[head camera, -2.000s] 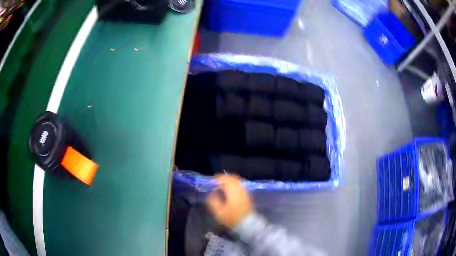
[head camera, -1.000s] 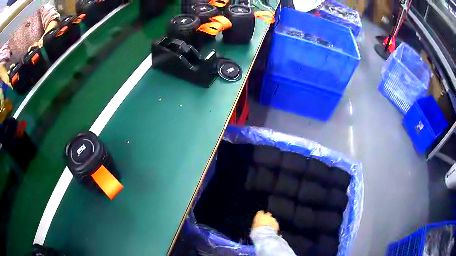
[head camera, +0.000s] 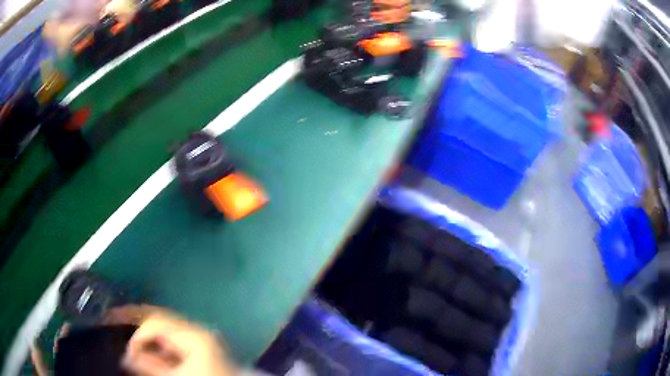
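Observation:
The frame is blurred. A black speaker (head camera: 202, 158) with an orange strap (head camera: 236, 196) stands on the green bench by the white line. A second dark round speaker (head camera: 84, 294) is at the lower left. My right hand (head camera: 176, 349) is at the bottom left, closed on the right side of a black block-like part (head camera: 95, 349), just in front of that second speaker. A thin skin-coloured strip (head camera: 38, 358) at the part's left side may be my left hand; its grip is not clear.
A lined blue crate (head camera: 525, 283) holding rows of black parts stands right of the bench. Blue bins (head camera: 485, 125) stand beyond it. A black fixture (head camera: 341, 77) and strapped speakers are at the bench's far end. A person's arm (head camera: 66, 33) is across the belt, upper left.
My right hand has moved from the crate to the bench at the lower left, and a black part is now in it. The view has shifted, showing more of the second speaker.

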